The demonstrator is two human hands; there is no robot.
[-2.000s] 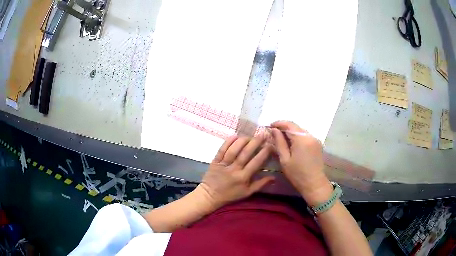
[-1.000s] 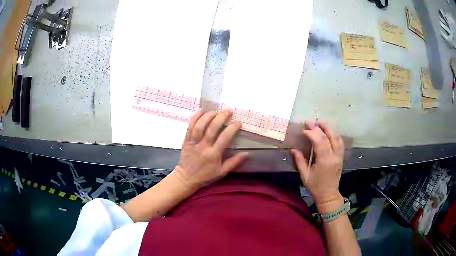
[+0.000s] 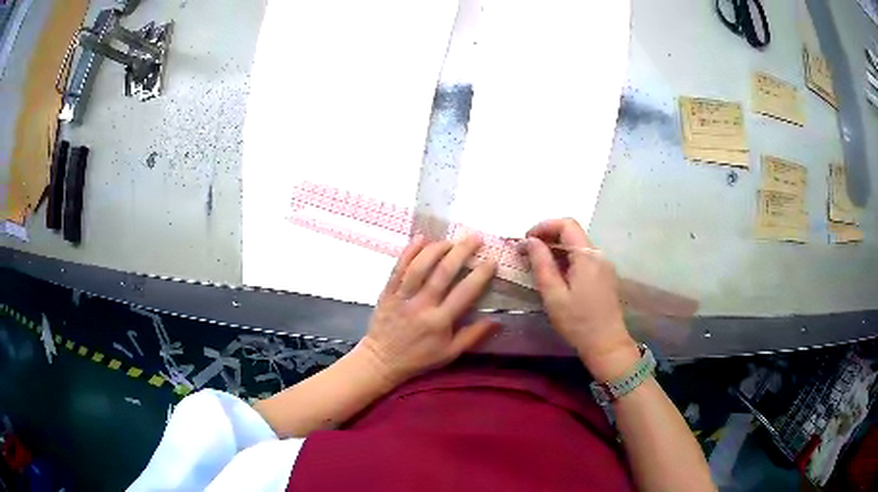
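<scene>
Two long white cloth pieces lie side by side on the table, a wide left one (image 3: 327, 115) and a narrower right one (image 3: 539, 115). A clear ruler with a pink-red grid (image 3: 351, 213) lies slanted across their near ends. My left hand (image 3: 433, 298) presses flat on the ruler with fingers spread, near the gap between the pieces. My right hand (image 3: 578, 288) pinches a thin pen-like tool (image 3: 581, 251), its tip at the ruler's upper edge over the right piece.
Dark bars (image 3: 74, 194), a tan card pattern (image 3: 27, 144) and a metal clamp-like device (image 3: 144, 60) lie at the left. Buff tickets (image 3: 714, 130), black-handled shears (image 3: 746, 21) and a long grey curved ruler (image 3: 845, 96) are at the right. The table's metal edge (image 3: 236, 303) is near me.
My right hand was beyond the cloth's right edge one second ago; it is back on the right piece with the tool. My left hand stays on the ruler. The camera view has shifted.
</scene>
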